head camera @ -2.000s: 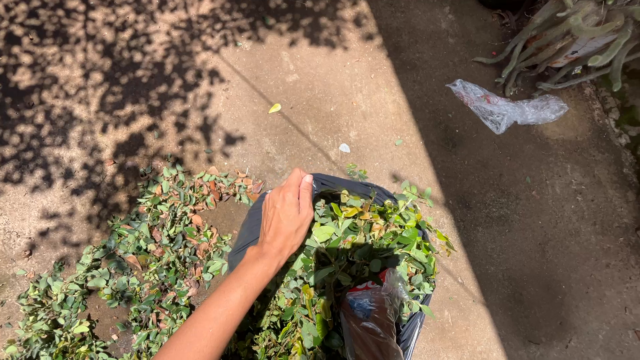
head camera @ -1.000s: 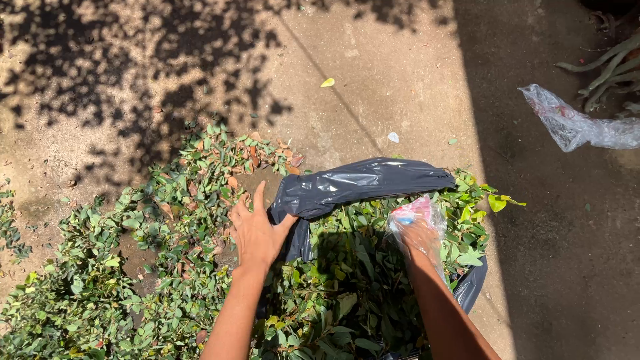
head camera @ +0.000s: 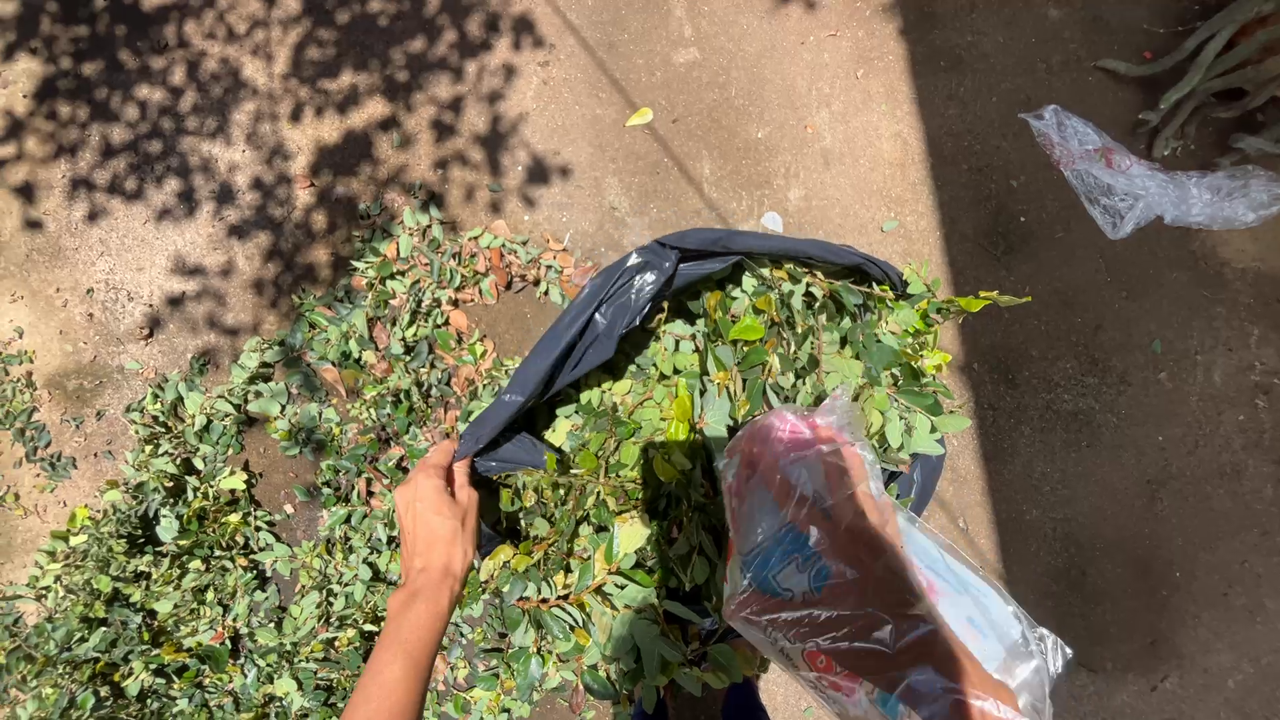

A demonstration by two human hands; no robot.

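Note:
My left hand (head camera: 438, 510) pinches the rim of a black plastic bag (head camera: 610, 300) at its left side. Leafy green cuttings (head camera: 740, 370) fill the bag's mouth and rise over its right edge. My right hand (head camera: 815, 480) is inside a clear printed plastic bag (head camera: 960, 580), which covers it and the forearm like a glove. It is over the cuttings on the right side of the black bag; its fingers are blurred by the plastic, so whether they grip anything cannot be told.
A pile of cut leaves and twigs (head camera: 200, 540) spreads over the concrete ground at the left. Another clear plastic bag (head camera: 1150, 190) lies in the shade at the upper right, beside thick grey-green stems (head camera: 1210, 75). A yellow leaf (head camera: 640, 117) lies farther ahead.
My left hand, spread beside the black bag a second ago, now pinches its rim. The rim has opened out around the cuttings. The clear bag now covers more of my right forearm.

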